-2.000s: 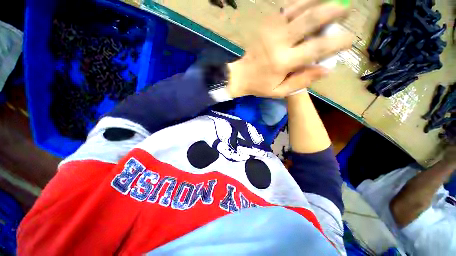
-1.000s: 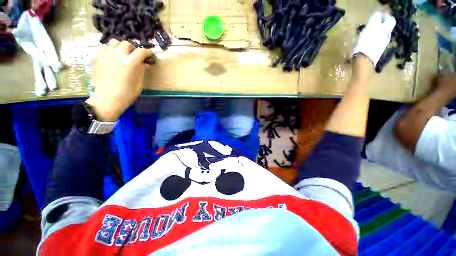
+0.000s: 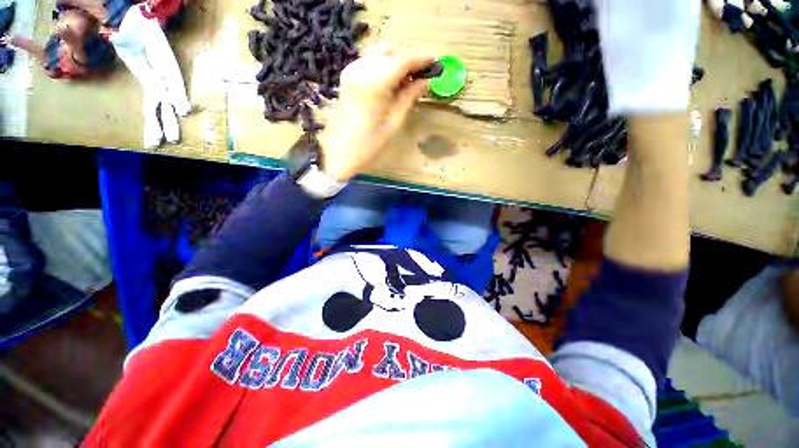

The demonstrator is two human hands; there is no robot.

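My left hand, bare with a watch on its wrist, pinches a short dark piece at the left rim of a small green dish. My right hand, in a white glove, is blurred over the right edge of a heap of long black parts; its fingers are cut off by the top edge, so its grip cannot be seen. A heap of short dark pieces lies to the left of my left hand.
Empty white gloves lie at the left. More black parts lie at the far right. The greenish table edge runs before me. Below it are a blue bin and a tray of black parts. Another person's sleeve is at the right.
My left hand has moved right from the short-piece heap to the green dish, now pinching a dark piece. My gloved right hand has moved from the far-right parts to the long-part heap. The view has shifted.
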